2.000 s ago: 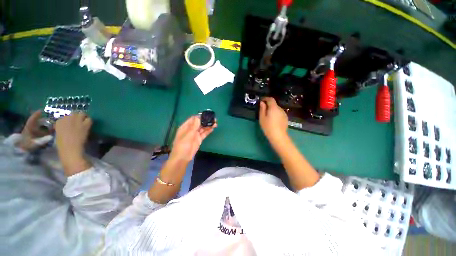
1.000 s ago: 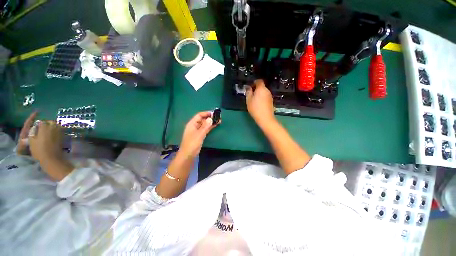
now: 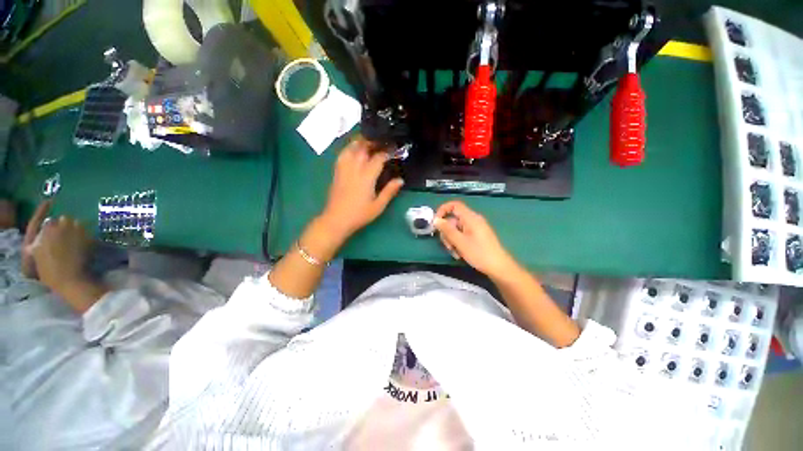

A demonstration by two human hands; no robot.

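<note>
My right hand (image 3: 468,236) holds a small silver-white watch case with a dark round centre (image 3: 421,221) by its right side, just in front of the black press fixture (image 3: 546,182). My left hand (image 3: 357,187) is at the fixture's left station, its fingers around a dark unit (image 3: 387,173) at the nest; whether the unit is seated cannot be seen. The middle red clamp handle (image 3: 478,113) and the right red clamp handle (image 3: 628,121) hang down. The left clamp's linkage (image 3: 345,19) shows, but its handle is out of view.
A masking tape roll (image 3: 302,85) and white paper (image 3: 329,120) lie left of the fixture. A tape dispenser (image 3: 231,88) stands further left. An upper parts tray (image 3: 755,141) is at right, a lower parts tray (image 3: 696,339) below the bench edge. A neighbour's hands (image 3: 63,255) are at left.
My left hand has moved up to the left station with the dark unit. My right hand has left that station and now holds the pale case in front of the fixture. The view has shifted right.
</note>
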